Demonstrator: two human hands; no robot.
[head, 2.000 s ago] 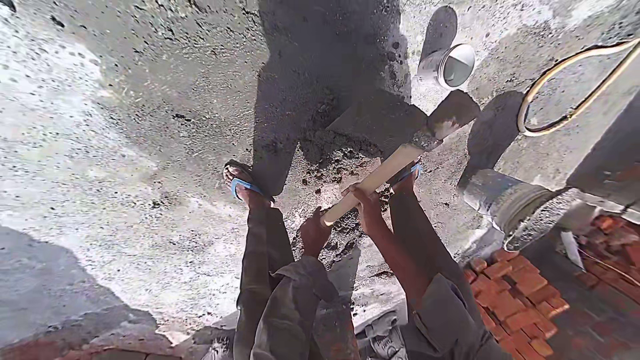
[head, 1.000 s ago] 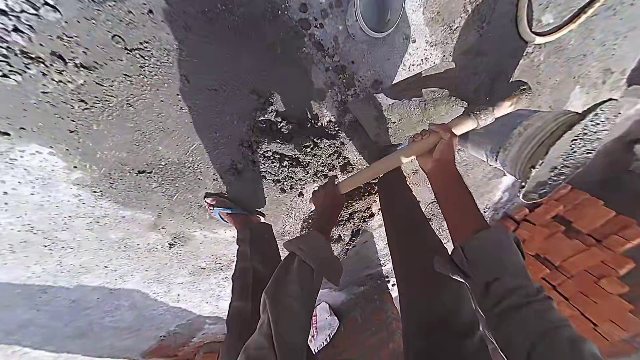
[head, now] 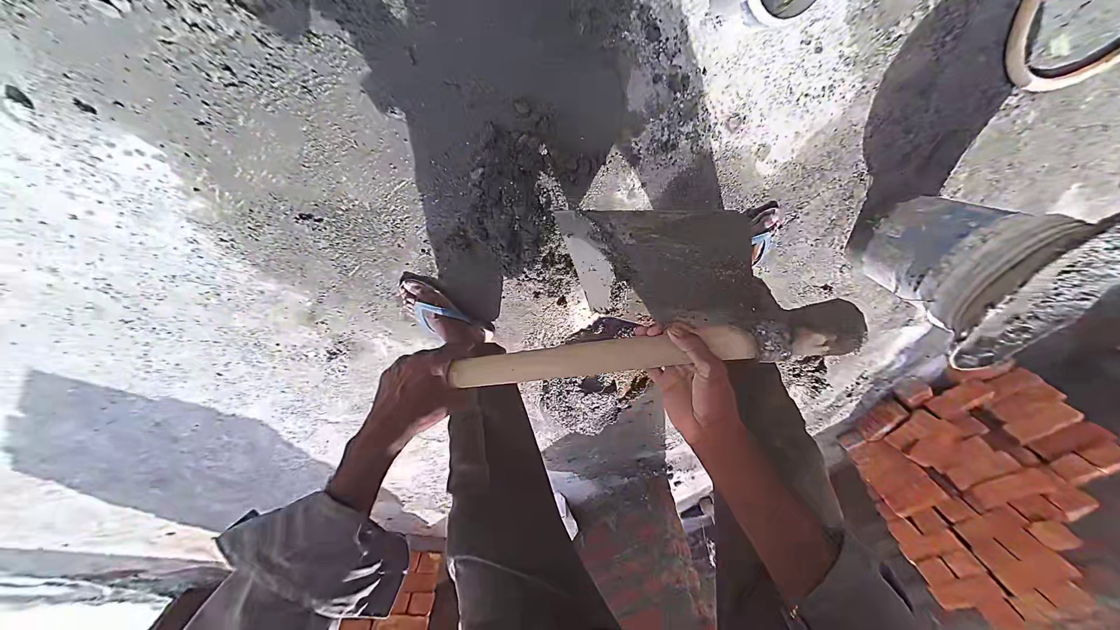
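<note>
My left hand [head: 424,385] is closed around the butt end of a pale wooden handle [head: 560,360]. Further along the same handle, close to the tool's head, my right hand [head: 696,376] grips it. The handle lies nearly level across the view, above my legs. It belongs to a hoe-like tool with a broad, flat metal blade [head: 674,254], which extends away from me over the ground between my feet. Beside the blade is a heap of dark, wet mortar or soil [head: 516,184]. Part of the blade's edge blends into shadow.
A mortar-crusted bucket [head: 971,254] lies or leans at right, near a pile of red bricks [head: 989,481]. A second bucket [head: 783,7] is cut off at the top edge, and a hose loop [head: 1019,52] shows at top right. My sandalled feet flank the heap.
The tool's handle has swung from slanting to nearly level, and its flat blade now shows between my feet. Both hands stay on the handle.
</note>
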